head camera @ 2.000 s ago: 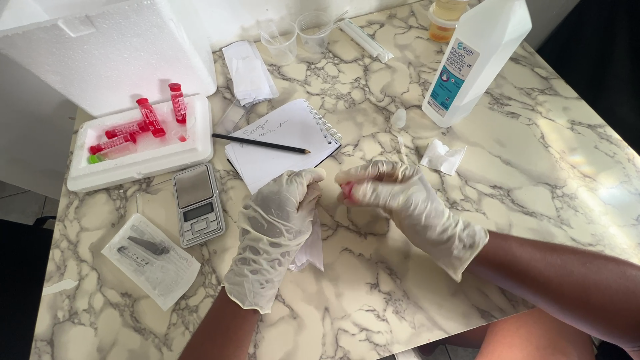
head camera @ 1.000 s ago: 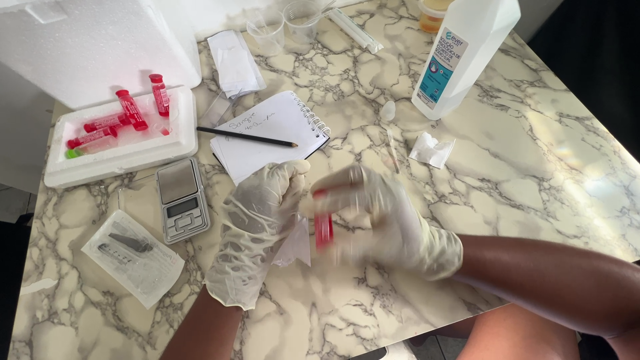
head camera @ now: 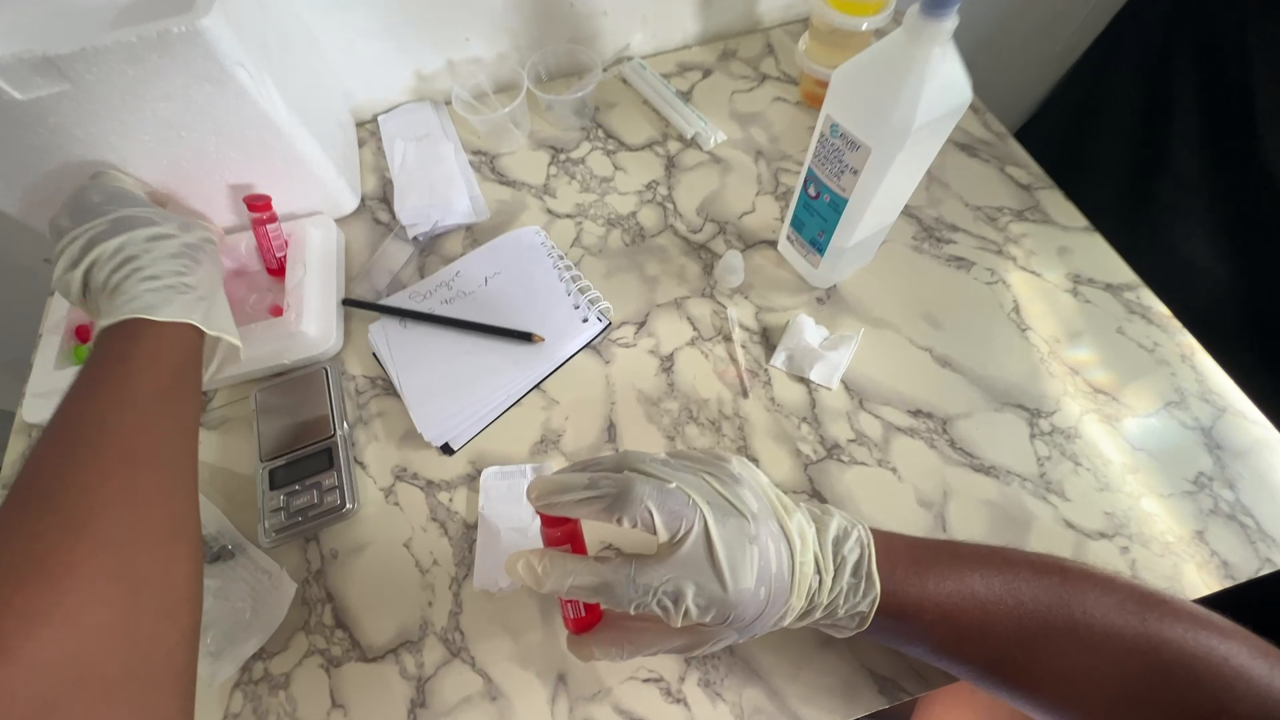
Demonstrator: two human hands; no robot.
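My right hand [head camera: 690,555], in a pale latex glove, grips a small red tube [head camera: 571,575] at the front centre, over a white paper packet [head camera: 507,527]. At the far left my left hand [head camera: 140,250], gloved too, reaches over the white foam tray [head camera: 322,290]; its fingertips are hidden, so what it touches does not show. One red-capped tube [head camera: 267,236] stands tilted in the tray beside that hand. Red and green tube ends show under the left wrist. A pocket digital scale [head camera: 305,450] lies just right of the left forearm.
A black pencil [head camera: 445,320] lies across a spiral notepad [head camera: 470,390] bearing writing. Behind are folded papers [head camera: 430,165], clear plastic cups [head camera: 563,85] and a wrapped item [head camera: 672,100]. A large white bottle [head camera: 875,150] stands at right, near crumpled white paper [head camera: 815,350] and a thin stick [head camera: 737,350].
My left hand has moved from beside my right hand to the foam tray at far left. My right hand still has the red tube, now lower over the table.
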